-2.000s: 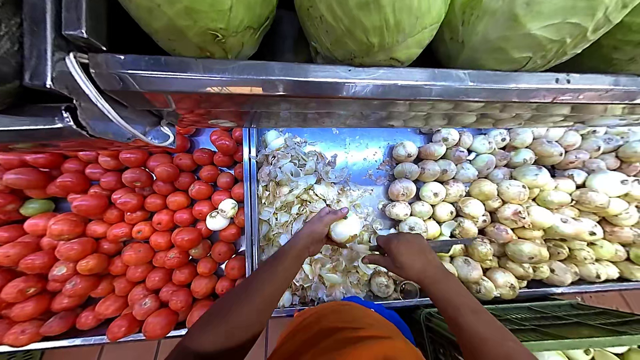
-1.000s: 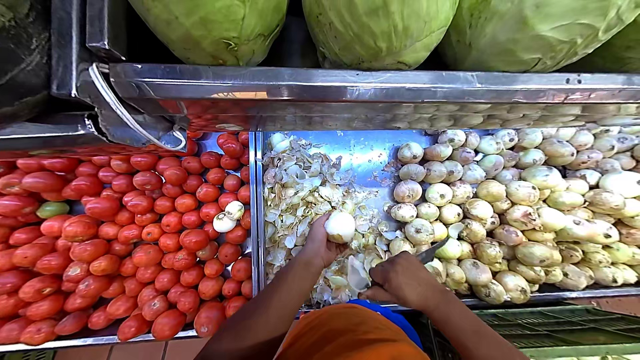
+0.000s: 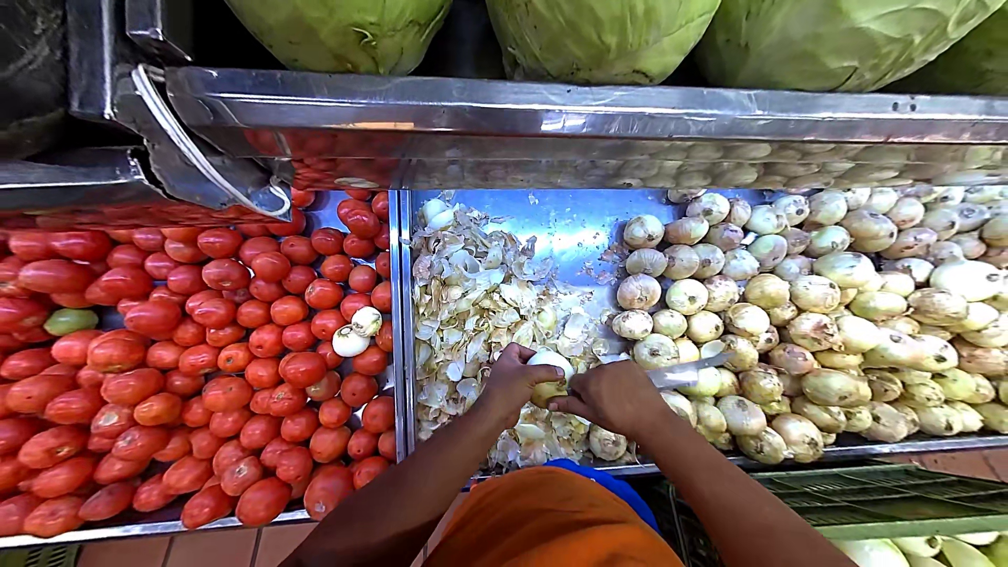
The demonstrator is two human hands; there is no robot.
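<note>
My left hand [image 3: 508, 386] is closed around a partly peeled onion [image 3: 551, 364], white on top with some skin lower down. Against the onion's right side, my right hand [image 3: 618, 396] grips a knife [image 3: 689, 370]; its blade points to the right, away from the onion, with a pale bit on it. The knife's handle is hidden in my fist. Below both hands lies a heap of loose onion skins [image 3: 480, 299] on the metal tray. Rows of unpeeled onions [image 3: 835, 386] fill the right side of the tray.
Tomatoes [image 3: 228, 394] lie left of a metal divider [image 3: 404, 315], with two small white onions [image 3: 350, 342] on them. A metal shelf edge [image 3: 551, 110] crosses above, bearing cabbages [image 3: 598, 35]. A green plastic crate [image 3: 882, 500] stands at the lower right.
My right hand has come up against the onion in my left hand; a second ago they were apart. The piece of skin seen hanging near the right hand is no longer there.
</note>
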